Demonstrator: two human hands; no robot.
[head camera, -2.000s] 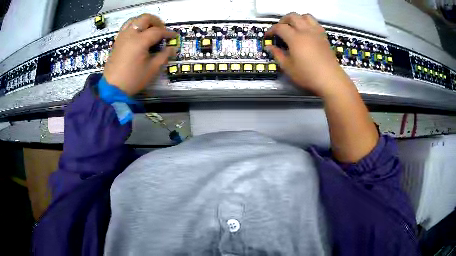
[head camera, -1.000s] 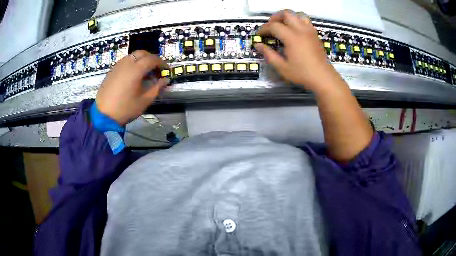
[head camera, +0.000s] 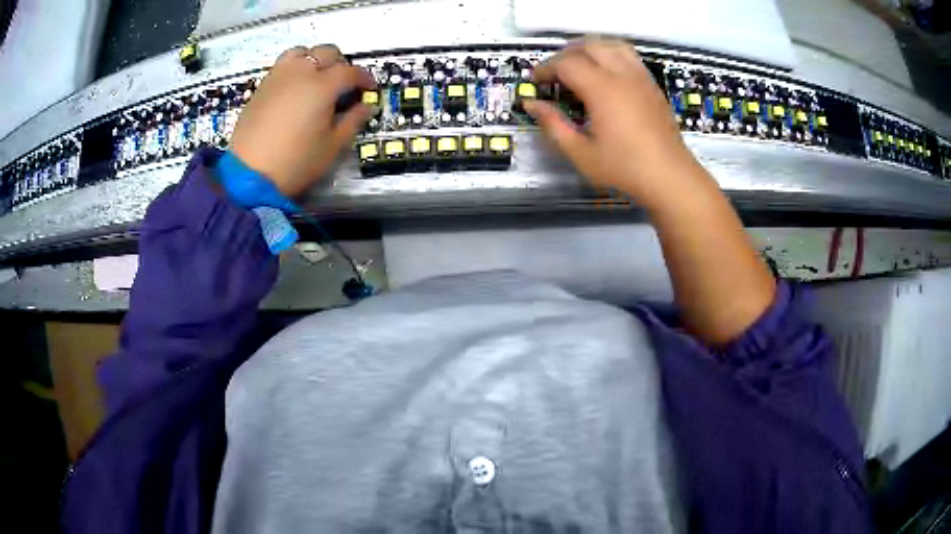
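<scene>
A PCB panel (head camera: 438, 73) lies in the track in front of me, with a few yellow-topped transformers standing on it. My left hand (head camera: 297, 123) is over the panel's left part, its fingertips on a transformer (head camera: 370, 97) at the board. My right hand (head camera: 610, 117) is over the panel's right part, thumb and finger around another transformer (head camera: 527, 92). A row of transformers (head camera: 434, 148) stands on the rail's near edge between my hands. The boards under both palms are hidden.
More panels lie along the track, one at the left (head camera: 177, 127) without yellow tops and one at the right (head camera: 751, 107) with them. A single transformer (head camera: 190, 55) stands on the far rail. A white sheet (head camera: 667, 23) lies beyond. A blue wrist strap (head camera: 250, 186) with a cord is on my left wrist.
My left hand has moved from the row's left end up onto the panel. The row is shorter. More transformers stand on the panel between my hands. My right hand stays over the panel.
</scene>
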